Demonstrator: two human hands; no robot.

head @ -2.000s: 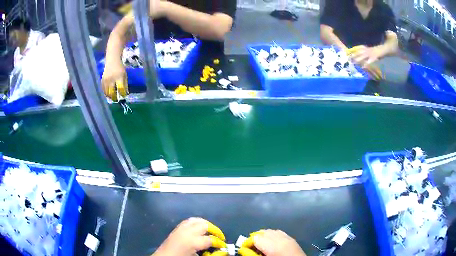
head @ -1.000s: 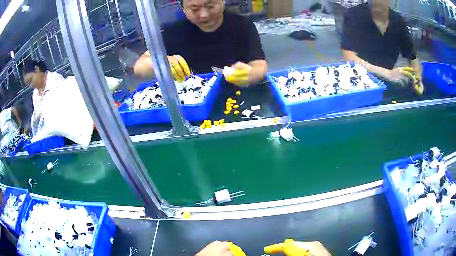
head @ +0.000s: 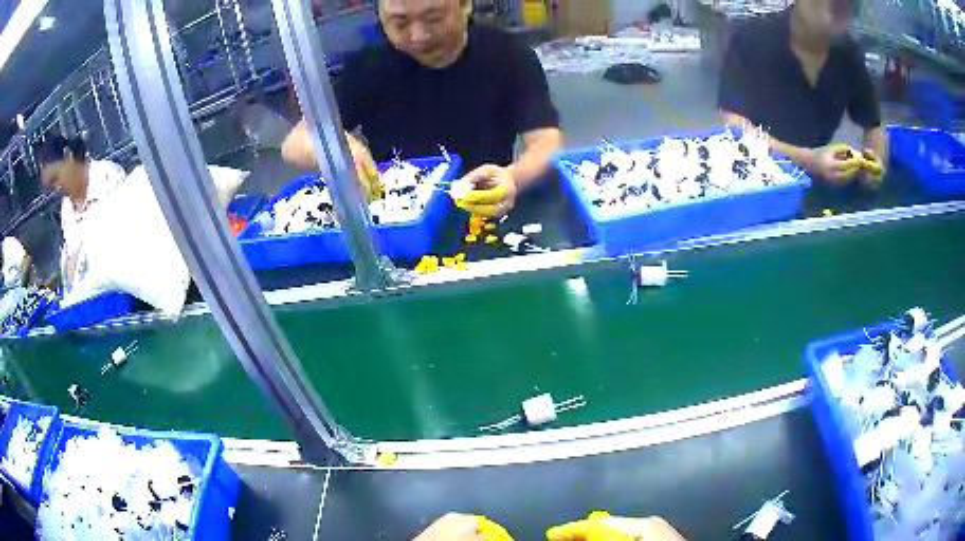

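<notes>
My left hand [head: 466, 527] shows at the bottom edge, cut off by it, with yellow finger cots. My right hand [head: 614, 527] is just to its right, also cut off, with yellow cots on its fingers. A gap separates the visible parts of the hands. Whatever the fingertips may hold is below the picture's edge. A white wired unit [head: 766, 518] lies on the dark bench to the right of my right hand.
Blue bins heaped with white parts stand at left [head: 224, 497] and right [head: 820, 396]. A metal rail [head: 593, 439] and a grey upright [head: 228, 280] border the green belt [head: 444, 349], which carries several wired units. Two people work across the belt beside blue bins; another person is at far left.
The view has tilted up and shifted left since the first frame, so my hands sit lower. The units on the belt have moved right. The person across has lowered a hand into the bin.
</notes>
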